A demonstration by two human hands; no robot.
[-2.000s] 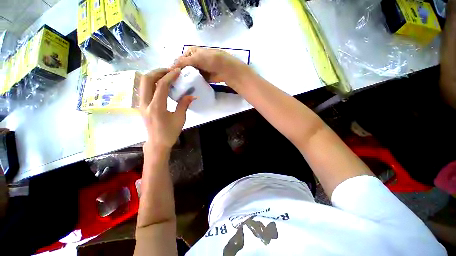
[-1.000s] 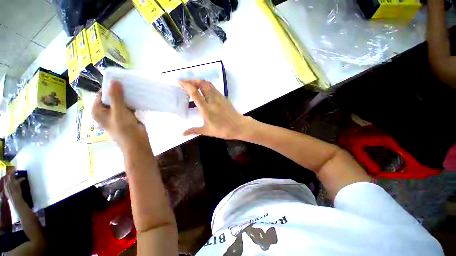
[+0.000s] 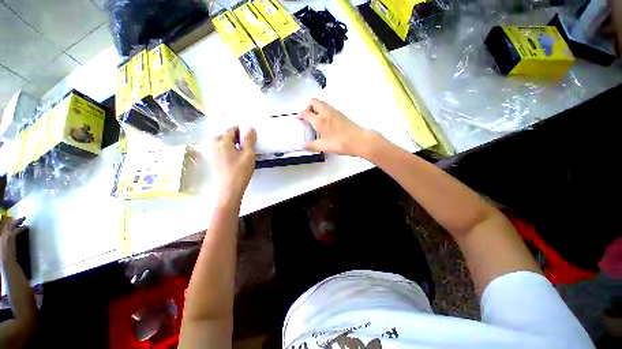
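A white wrapped block (image 3: 278, 134) lies in or on a dark-edged tray box (image 3: 290, 161) on the white table (image 3: 239, 191) in front of me. My left hand (image 3: 237, 155) holds the block's left end, fingertips on its top. My right hand (image 3: 330, 129) grips its right end. The overlit white surfaces hide how deep the block sits in the box. A yellow and white printed box or sleeve (image 3: 153, 172) lies on the table left of my left hand.
Yellow and black retail boxes (image 3: 160, 78) in clear film stand at the back and left. Black cables (image 3: 324, 33) lie behind. A yellow strip (image 3: 402, 88) crosses the table on the right. Another person's hand (image 3: 9, 235) is at the left edge.
The white block, seen raised and tilted over the table a second ago, is now level at the tray box. My right hand has closed on its right end. The view has shifted.
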